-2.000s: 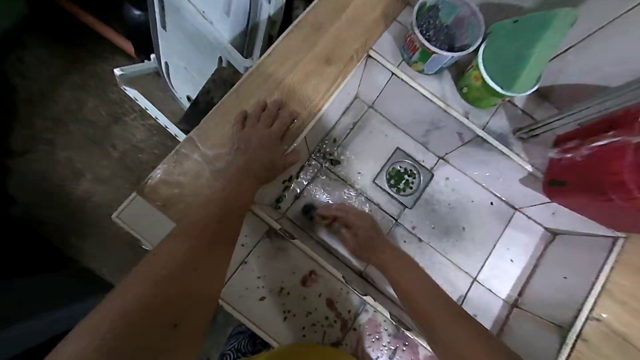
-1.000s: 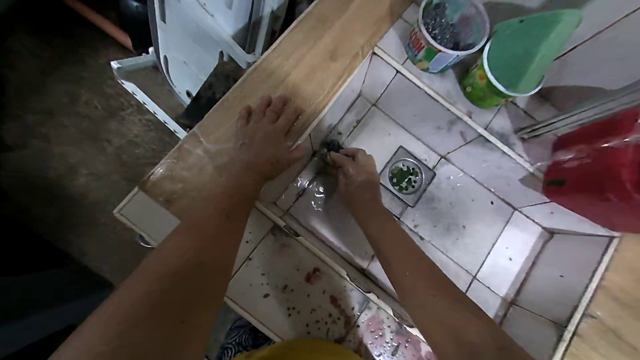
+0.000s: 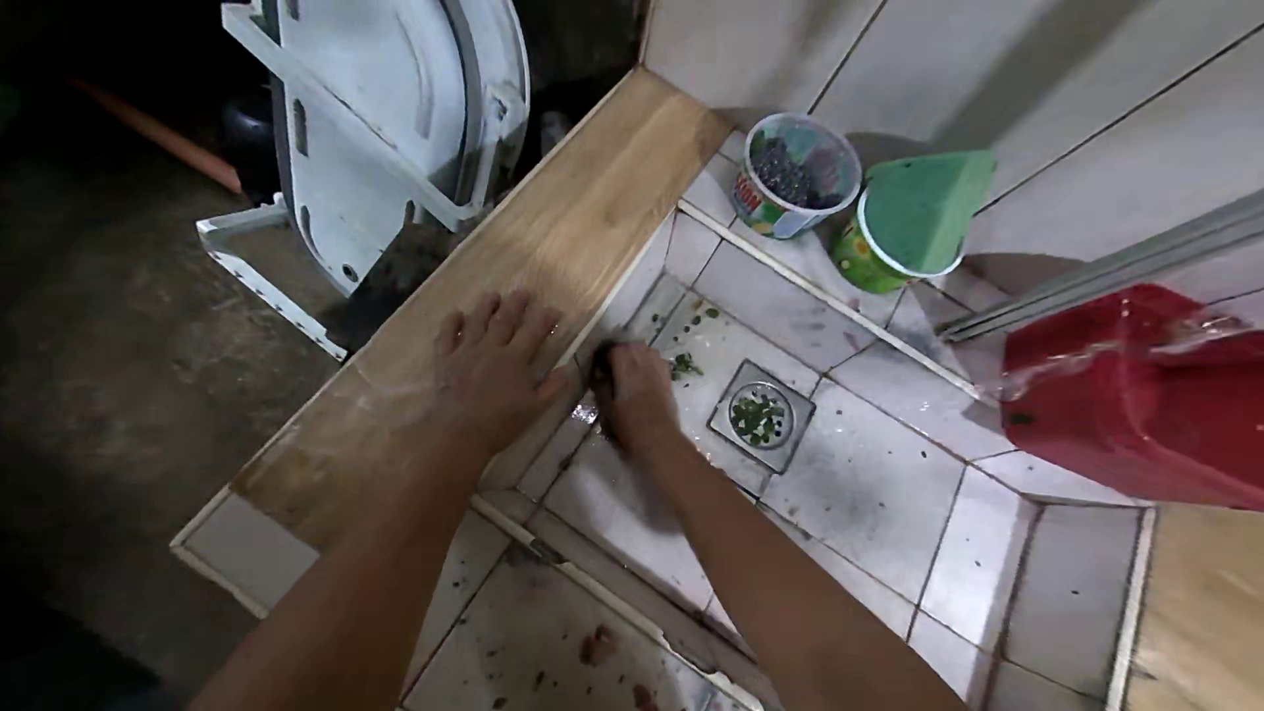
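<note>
My left hand (image 3: 494, 370) lies flat with fingers spread on the wood-look ledge (image 3: 602, 188). In my right hand (image 3: 637, 395) is a dark scrubbing pad (image 3: 602, 367), mostly hidden by the fingers, pressed against the inner side of the white tiled basin (image 3: 879, 474) where wall meets floor. Wet bits of green leaf (image 3: 683, 366) lie just right of that hand. Further right, a square metal floor drain (image 3: 761, 417) has green scraps on its round grate.
A tub of dark steel wool (image 3: 795, 178) and a green-patterned tub (image 3: 879, 247) holding a green pad (image 3: 928, 207) stand on the back rim. At right is a red plastic container (image 3: 1136, 395). White metal parts (image 3: 375, 118) stand beyond the ledge. Dark and reddish debris dots the front tiles (image 3: 553, 632).
My right hand has gone from the basin floor to its left inner side, with the dark pad still in it. Leaf bits now show beside it. My left hand stays on the ledge.
</note>
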